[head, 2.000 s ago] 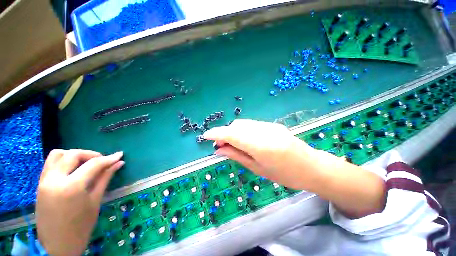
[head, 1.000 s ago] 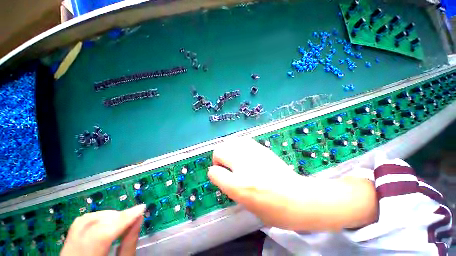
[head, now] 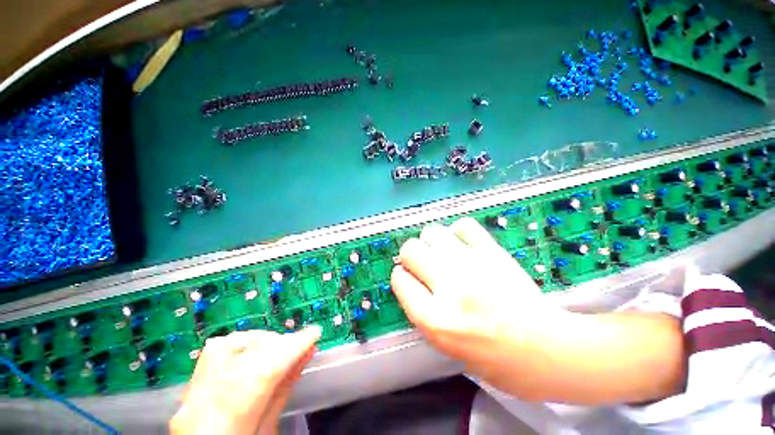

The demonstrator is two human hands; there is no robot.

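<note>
A long row of green circuit boards (head: 306,293) with black, blue and white parts runs along the near edge. My left hand (head: 246,374) is at the near edge of the row, its thumb and finger close together over a board; whether they hold a small part cannot be seen. My right hand (head: 459,293) rests over the boards to the right, palm down with fingers bent; its fingertips are over the board and anything under them is hidden. Small black components lie on the green bench in a long row (head: 280,95), a shorter row (head: 262,130) and loose clusters (head: 200,195).
A black tray (head: 124,161) full of blue components stands at the left. Loose blue components (head: 578,76) lie at the right, near a separate green board (head: 680,47). A clear strip (head: 561,160) lies by the pale rail (head: 340,228). A yellowish sliver (head: 159,61) is upper left.
My right hand has moved from the black components on the bench to the boards. My left hand has moved right and down to the row's near edge. The view has shifted.
</note>
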